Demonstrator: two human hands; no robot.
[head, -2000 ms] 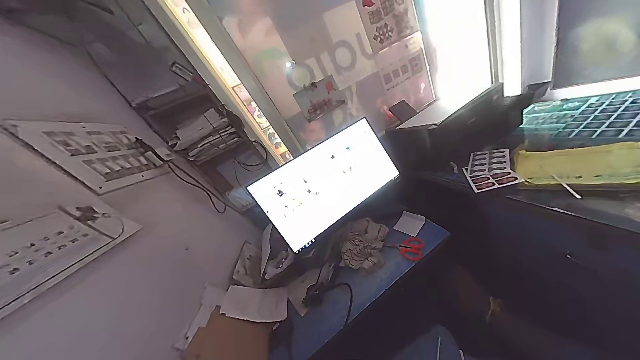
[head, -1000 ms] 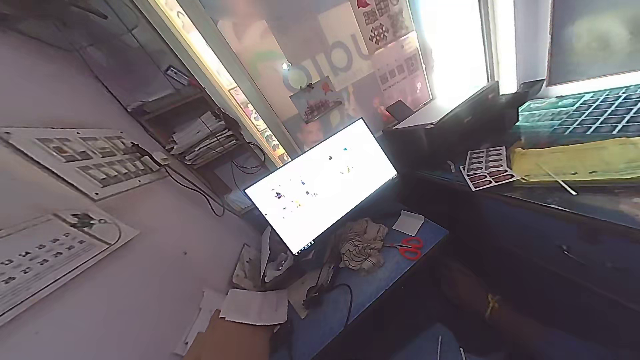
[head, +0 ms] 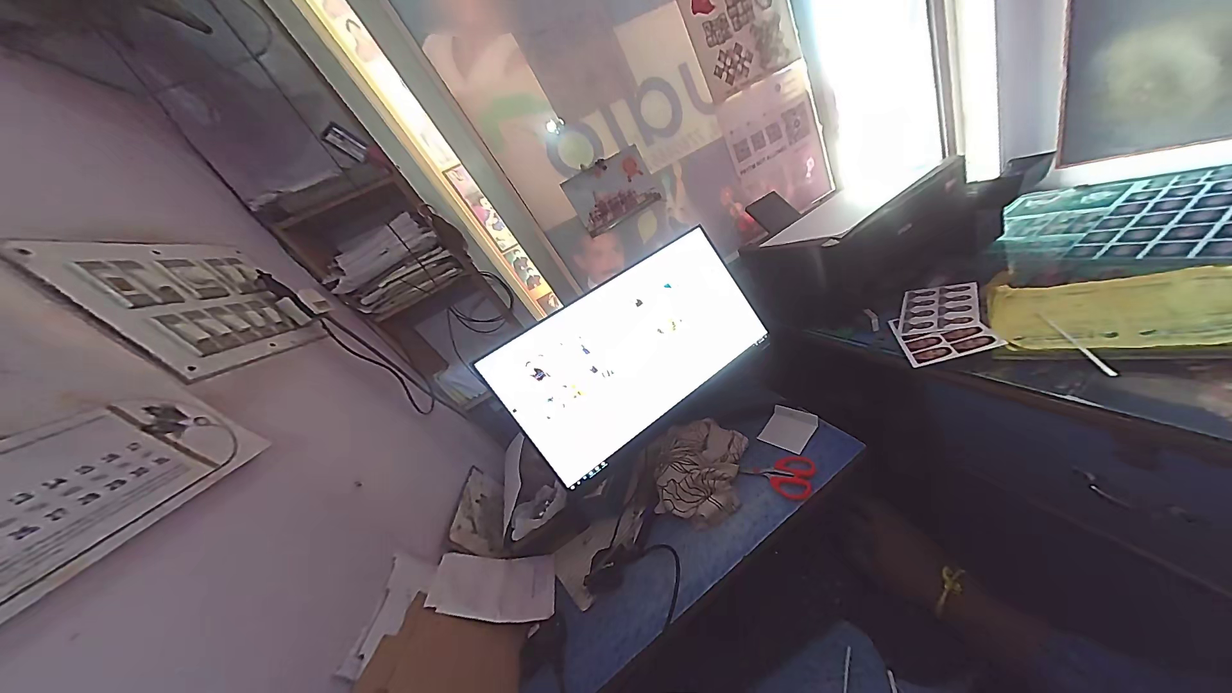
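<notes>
My right hand (head: 874, 531) is in deep shadow just below the edge of the blue desk (head: 717, 568); its fingers are too dark to make out. A yellow thread (head: 950, 587) is tied round that wrist. My left hand is out of view. Nearest to the right hand on the desk lie red-handled scissors (head: 793, 478), beside a crumpled patterned cloth (head: 701, 472) and a white slip of paper (head: 789, 428). Behind them a lit monitor (head: 626, 356) shows a white screen with small icons. A black cable (head: 674, 577) curves over the desk front.
Papers (head: 493, 585) and brown cardboard (head: 438, 650) lie at the desk's left. A black printer (head: 866, 212) stands at the back. On the right counter are a sheet of small portrait photos (head: 943, 322) and a yellow packet (head: 1116, 308). Wall sockets (head: 173, 298) with plugged cables are at left.
</notes>
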